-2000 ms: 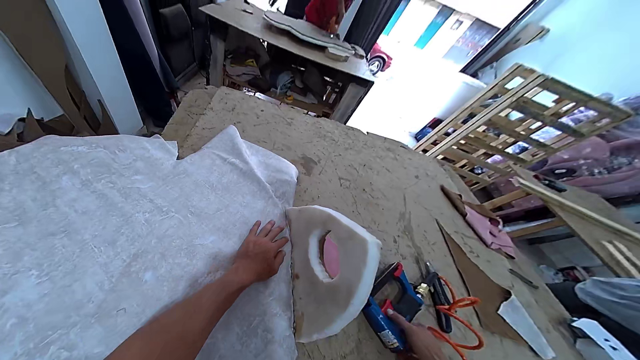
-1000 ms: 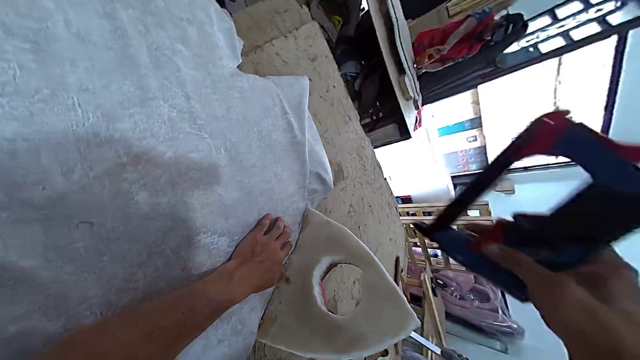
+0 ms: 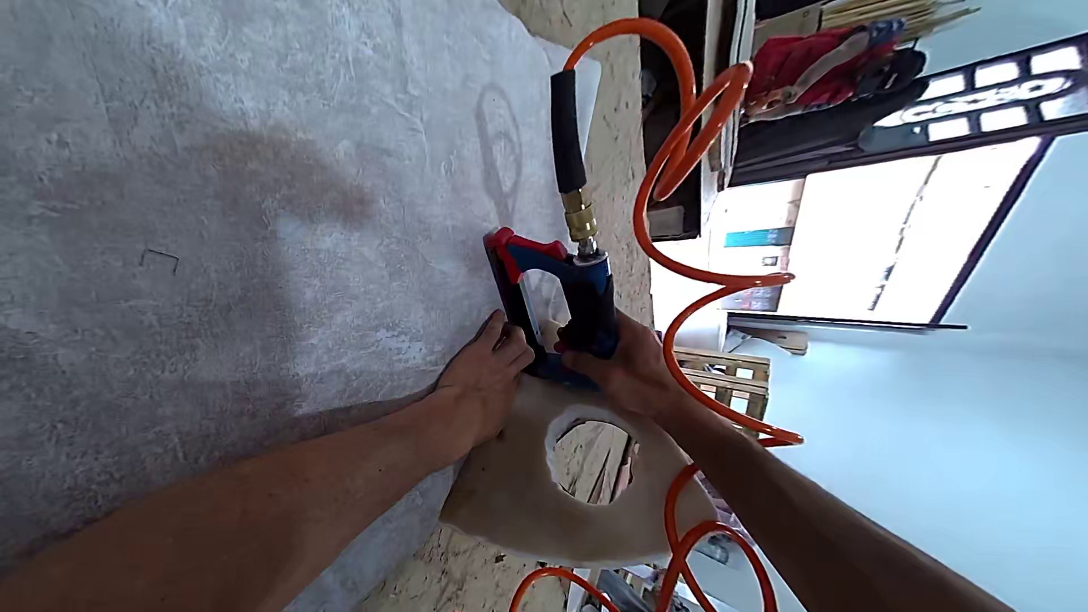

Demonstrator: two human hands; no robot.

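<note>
My right hand (image 3: 625,365) grips a blue and black pneumatic staple gun (image 3: 595,297) with red parts. A brass coupling (image 3: 580,214) joins it to a coiled orange air hose (image 3: 680,153). The gun's lower end is at the top of a curved beige foam-like piece (image 3: 527,493) with a round hole. My left hand (image 3: 486,374) presses down beside the gun, where the grey mottled fabric (image 3: 365,280) meets that piece. Its fingertips are close to the gun's black magazine. The gun's nose is partly hidden.
The chipboard tabletop (image 3: 619,144) shows past the fabric's edge. Beyond it are a shelf with a red cloth bundle (image 3: 799,72), a bright doorway (image 3: 909,238) and a wooden pallet frame (image 3: 731,374). Hose loops hang over the right side and near the bottom.
My right hand has brought the staple gun from the raised position at the right down to the joint beside my left hand. Two seconds ago the gun was low, right of the foam-like piece. The view has turned.
</note>
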